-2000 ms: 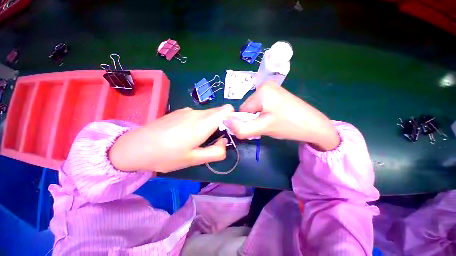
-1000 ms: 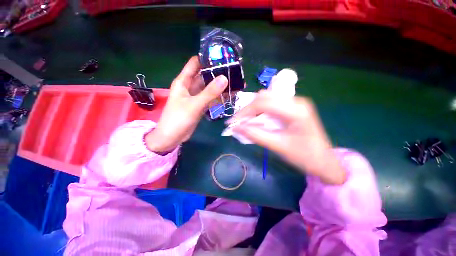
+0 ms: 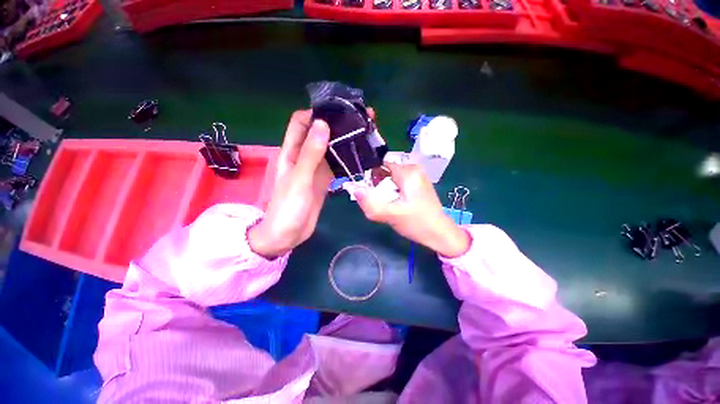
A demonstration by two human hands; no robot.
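Note:
A dark, palm-sized workpiece (image 3: 338, 106) is held above the table, with a black binder clip (image 3: 354, 151) clamped on its near end. My left hand (image 3: 296, 185) grips the workpiece from the left, thumb on its dark face. My right hand (image 3: 410, 203) is at its lower right end and pinches a white cloth (image 3: 377, 188) against it. The exact contact of the right fingertips is partly hidden. A white bottle (image 3: 435, 146) stands just beyond my right hand.
A coral-red compartment tray (image 3: 106, 248) lies at left with a black clip (image 3: 219, 151) on its edge. A pale ring (image 3: 355, 273), blue stick (image 3: 411, 262) and light-blue clip (image 3: 459, 211) lie near. Black clips (image 3: 660, 238) lie right; red trays (image 3: 474, 36) line the far side.
My right hand has moved in to the workpiece with the cloth. The workpiece has turned, its glossy round face now darker and angled away. The light-blue clip has come into view.

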